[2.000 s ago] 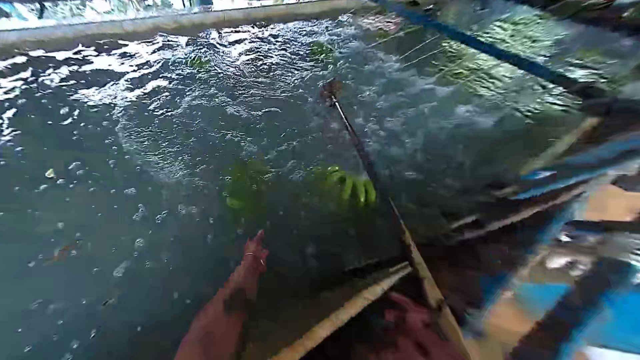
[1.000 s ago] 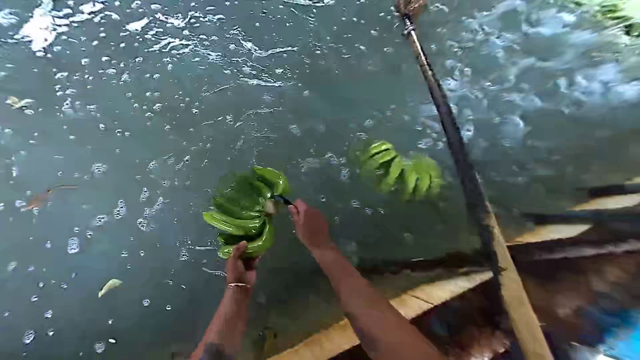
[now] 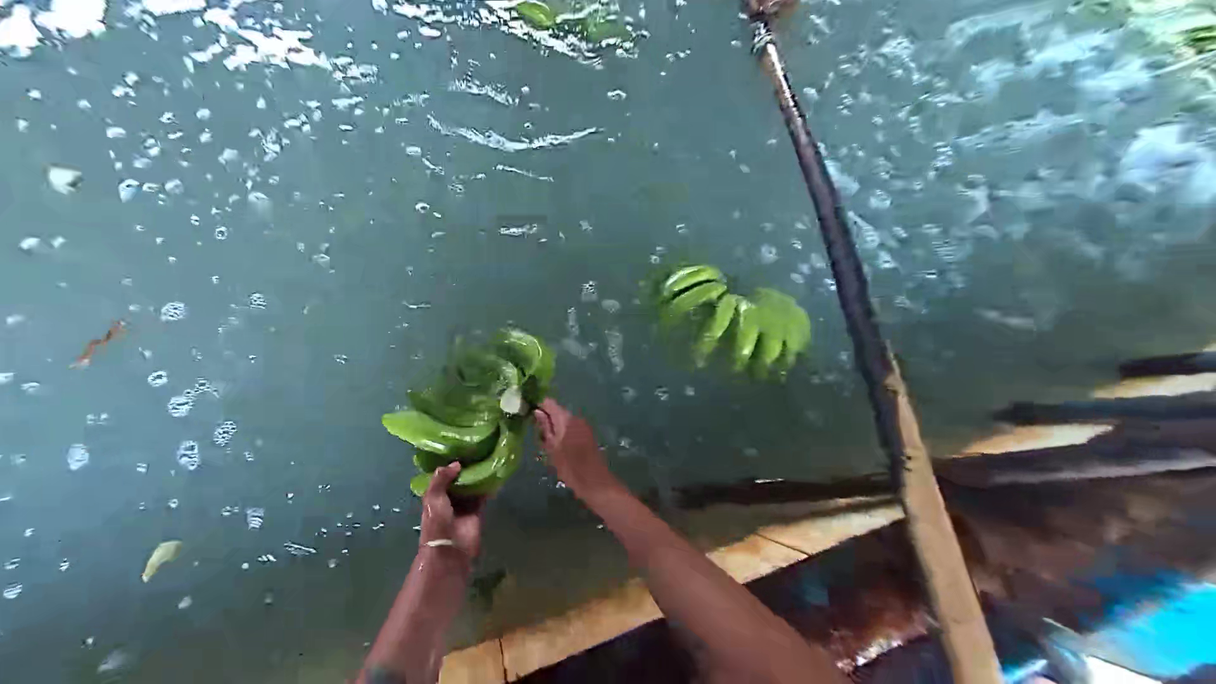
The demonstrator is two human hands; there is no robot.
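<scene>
My left hand (image 3: 452, 508), with a thin band at the wrist, grips a hand of green bananas (image 3: 451, 423) from below, at the water's surface. My right hand (image 3: 567, 442) is closed at the pale cut crown of the bunch, on a small dark tool that is mostly hidden by the fingers; its kind cannot be told. A second hand of green bananas (image 3: 746, 323) lies in the water to the right, apart from both hands.
A long pole (image 3: 841, 256) slants over the water on the right. The tiled tank edge (image 3: 579, 622) runs along the bottom right. Leaf bits (image 3: 160, 560) float at left, and more green fruit (image 3: 570, 17) shows at the top.
Two seconds ago my left hand reached over the water without fruit; one second ago it held the bananas, with my right hand at the crown. The view has tilted down since the first frame.
</scene>
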